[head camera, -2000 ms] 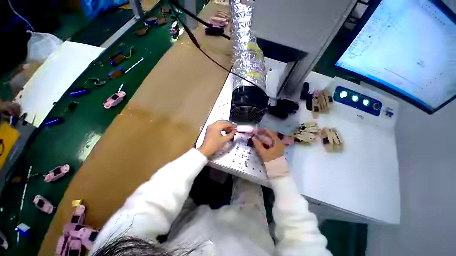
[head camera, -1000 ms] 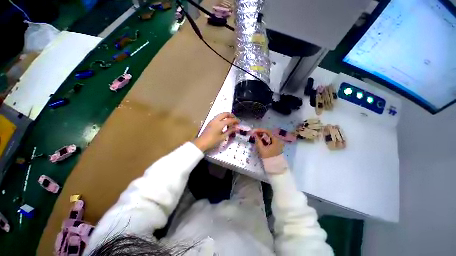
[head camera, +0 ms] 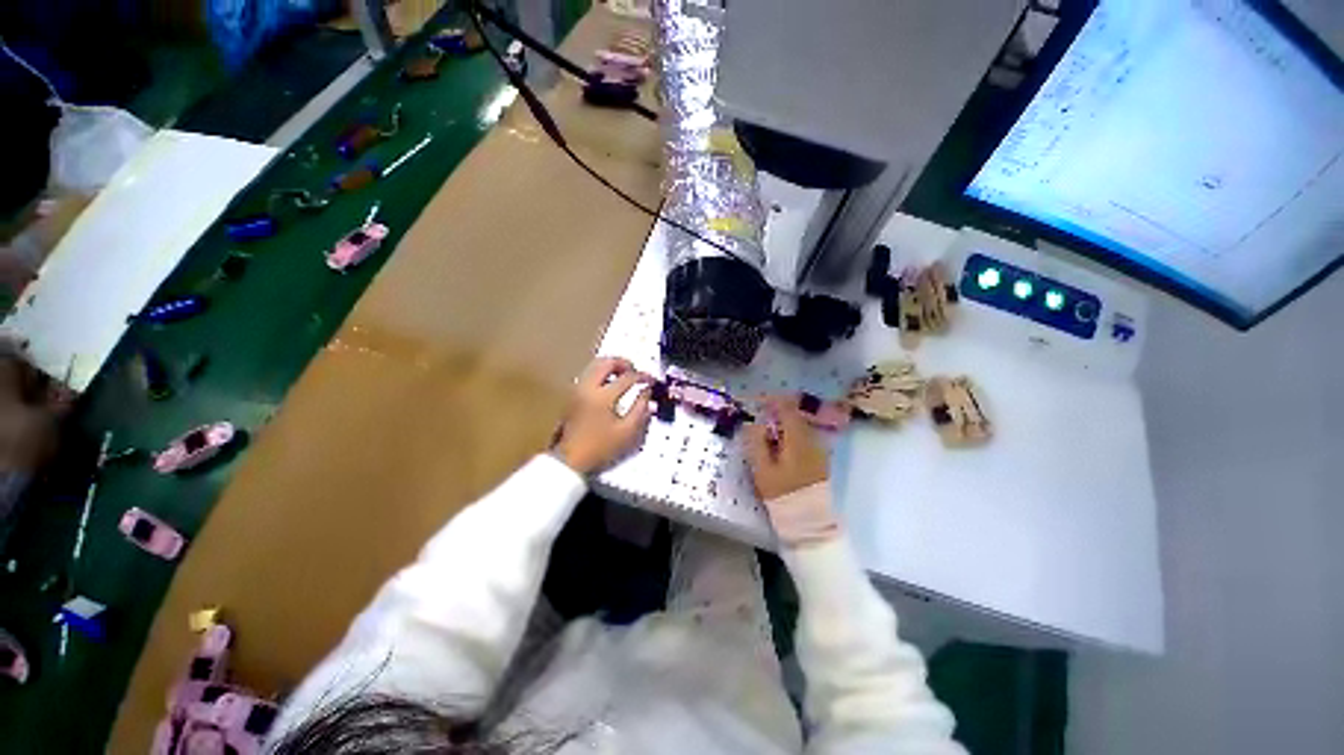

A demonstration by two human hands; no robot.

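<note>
A pink toy car body (head camera: 699, 392) lies across small black jig parts on the perforated plate (head camera: 681, 469), just below the black duct inlet (head camera: 716, 313). My left hand (head camera: 602, 419) is bare, at the jig's left end, fingers slightly apart with nothing visible in them. My right hand (head camera: 787, 451) is at the right, its fingertips closed around a small pink piece that looks like another car body, mostly hidden. Another pink car body (head camera: 821, 412) lies just beyond my right fingers.
Tan car bodies (head camera: 887, 391) lie grouped on the white table (head camera: 1017, 516). The silver duct (head camera: 714, 192), machine column (head camera: 855, 221), control panel (head camera: 1029, 292) and monitor (head camera: 1179, 148) stand beyond. Left are the brown bench (head camera: 398, 398), heaped pink bodies (head camera: 221, 715) and green belt (head camera: 295, 317).
My left hand has drawn back slightly from the pink body, which now shows more fully on the jig. My right hand has moved slightly towards me, off the jig. The view has shifted a little.
</note>
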